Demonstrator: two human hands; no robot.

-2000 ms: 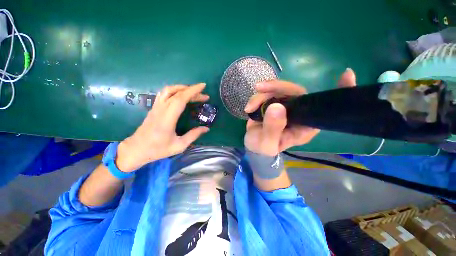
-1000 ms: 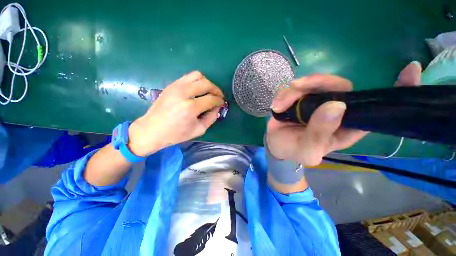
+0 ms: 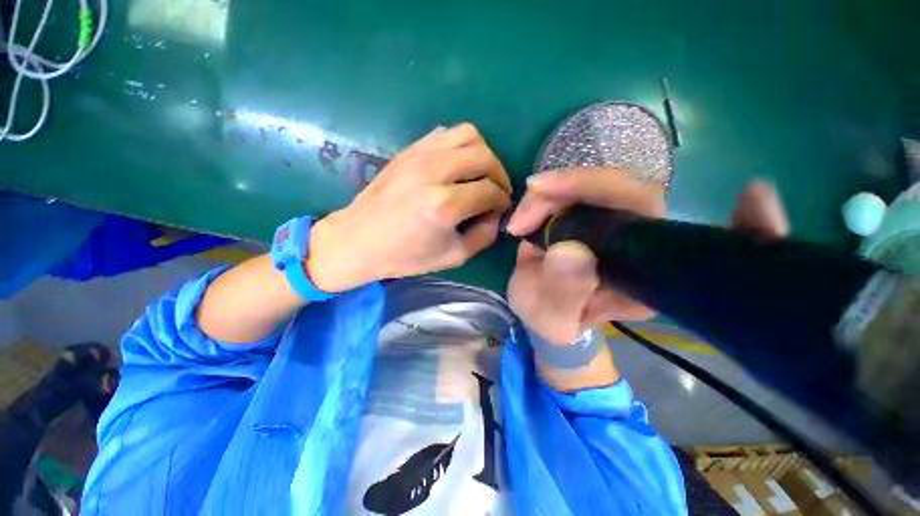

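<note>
My right hand [image 3: 570, 252] is closed around the front of the thick black electric screwdriver [image 3: 696, 272], whose body runs to the right edge and is blurred. My left hand [image 3: 429, 207] has its fingers pinched on the small black electronic unit [image 3: 505, 224], which is mostly hidden by the fingertips. The screwdriver's front end is at the unit, by my left fingertips; the bit tip is hidden. The round screw dish [image 3: 608, 141] lies just beyond my right hand, partly covered by it. A thin silver sliver [image 3: 671, 113] lies at the dish's right.
A white cable with a green tie [image 3: 85, 28] lies at the far left of the green mat [image 3: 404, 60]. A small dark unit [image 3: 363, 166] sits behind my left hand. A mint-green fan [image 3: 901, 234] stands at the right edge. The black cord [image 3: 706, 378] trails over the bench edge.
My left fingers have closed over the unit. My right hand has brought the screwdriver from over the dish's near side to the unit, so the hands now meet. The view has shifted and tilted.
</note>
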